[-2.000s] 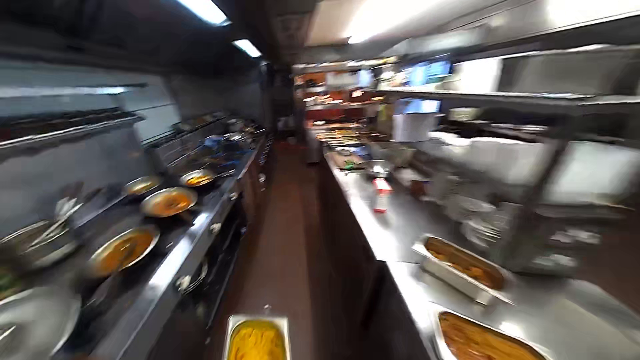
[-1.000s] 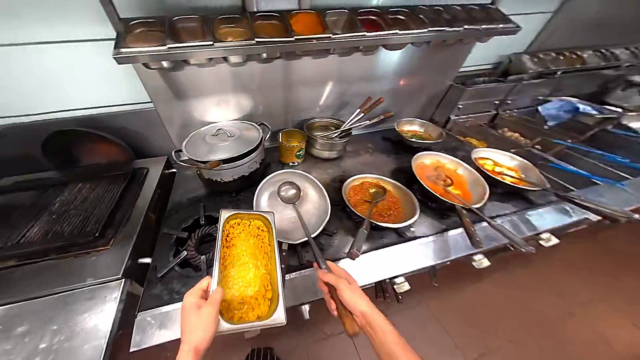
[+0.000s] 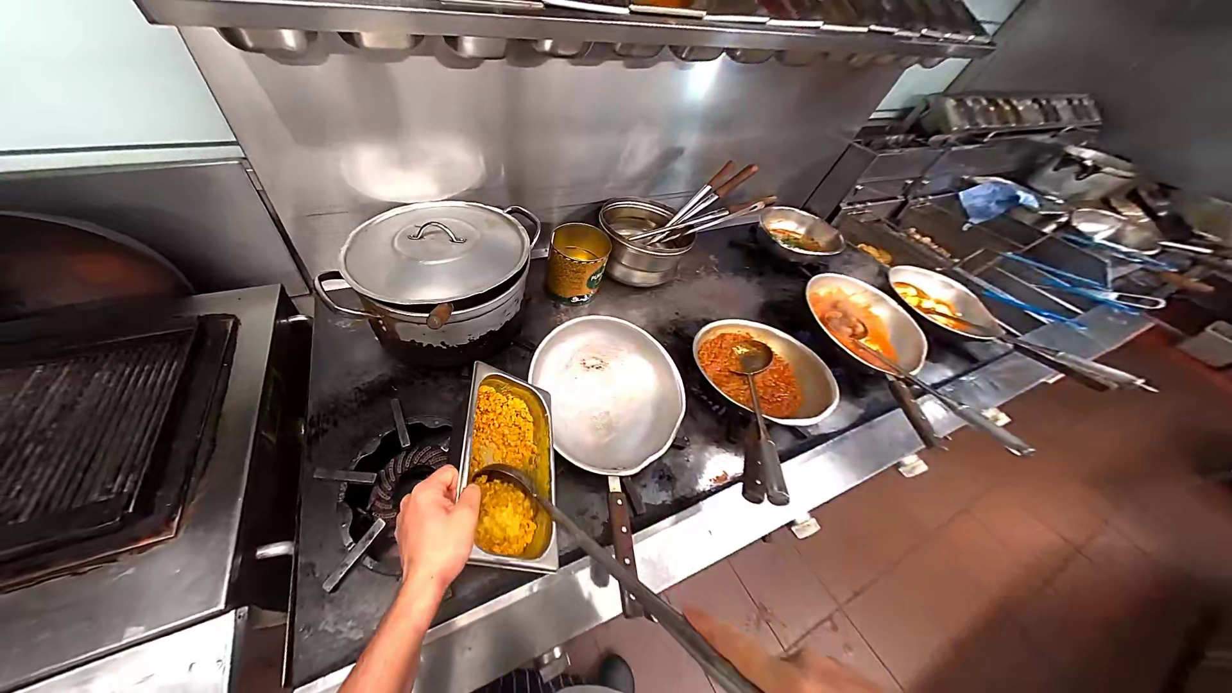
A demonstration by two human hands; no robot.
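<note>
My left hand [image 3: 438,525] grips the left rim of a rectangular steel container [image 3: 549,481] of yellow food [image 3: 504,428], held above the front of the stove. My right hand [image 3: 760,654], blurred at the lower edge, is on the handle of a long ladle [image 3: 597,553]. The ladle's bowl is down in the yellow food. An empty frying pan [image 3: 608,395] sits just right of the container, its handle toward me. To its right, a pan of red-orange sauce [image 3: 770,371] has another ladle [image 3: 753,358] resting in it.
Behind stand a lidded pot [image 3: 433,255], a tin can [image 3: 577,262] and steel bowls [image 3: 645,241] with utensils. More sauce pans [image 3: 861,322] are at right, their handles over the stove's front edge [image 3: 712,525]. A grill [image 3: 96,423] lies left, a bare burner [image 3: 399,481] nearer.
The ladle's bowl has moved from over the empty pan into the yellow food. Two seconds ago the view was down the kitchen aisle, the container low in front.
</note>
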